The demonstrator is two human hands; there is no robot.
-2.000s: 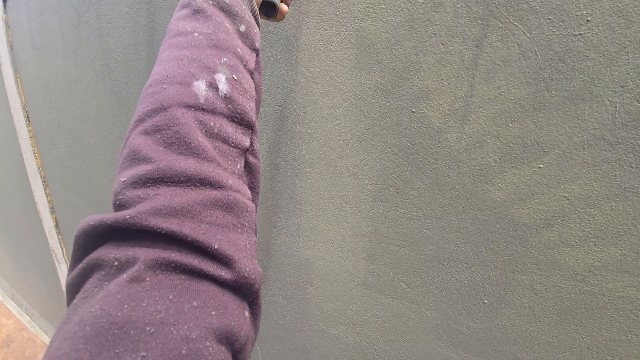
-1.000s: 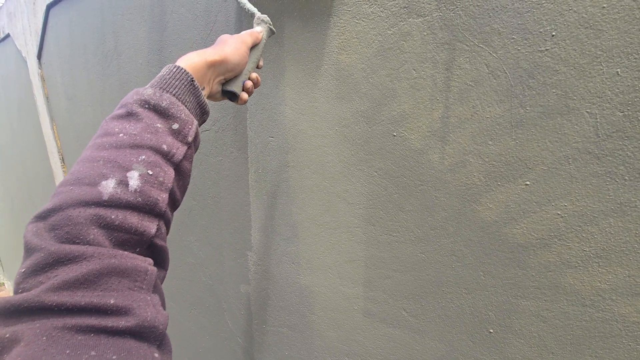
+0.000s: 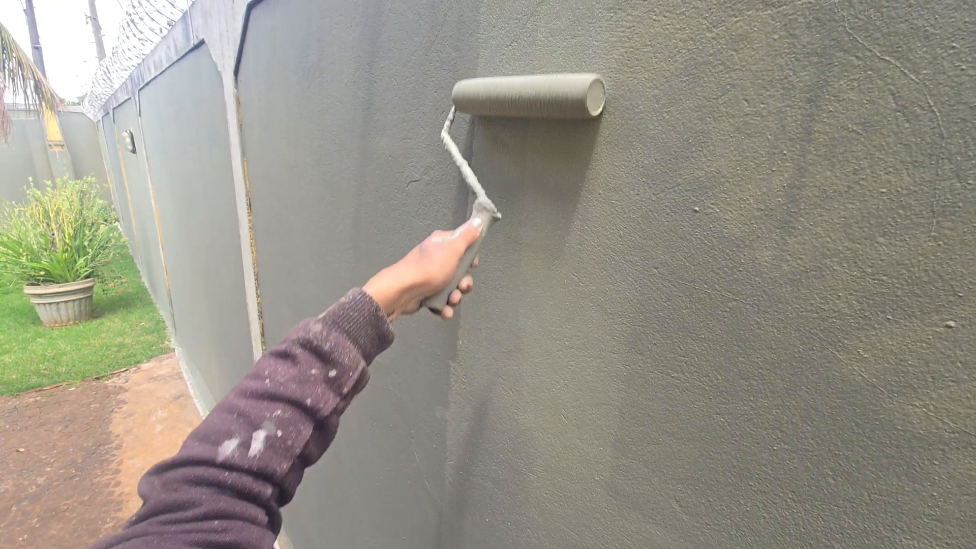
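Note:
My left hand (image 3: 431,271) grips the handle of a paint roller (image 3: 461,267), its thumb lying along the top of the handle and its fingertips wrapped round the right side. The roller's bent metal frame (image 3: 463,164) is crusted with pale paint. Its grey-green sleeve (image 3: 526,96) lies level against the textured wall (image 3: 686,305), above and to the right of the hand. A darker band and shadow show on the wall just below the sleeve. White specks mark the dark purple sweatshirt sleeve on my arm. My right hand is out of view.
The wall runs off to the left, divided by pale posts (image 3: 242,206), with coiled razor wire (image 3: 137,34) on top. A potted plant (image 3: 61,301) stands on grass (image 3: 130,335). Reddish paving (image 3: 61,442) lies at lower left.
The view has swung left and outward, bringing the plant and the whole roller into sight. My left hand, still on the handle, appears lower in the picture than one second ago.

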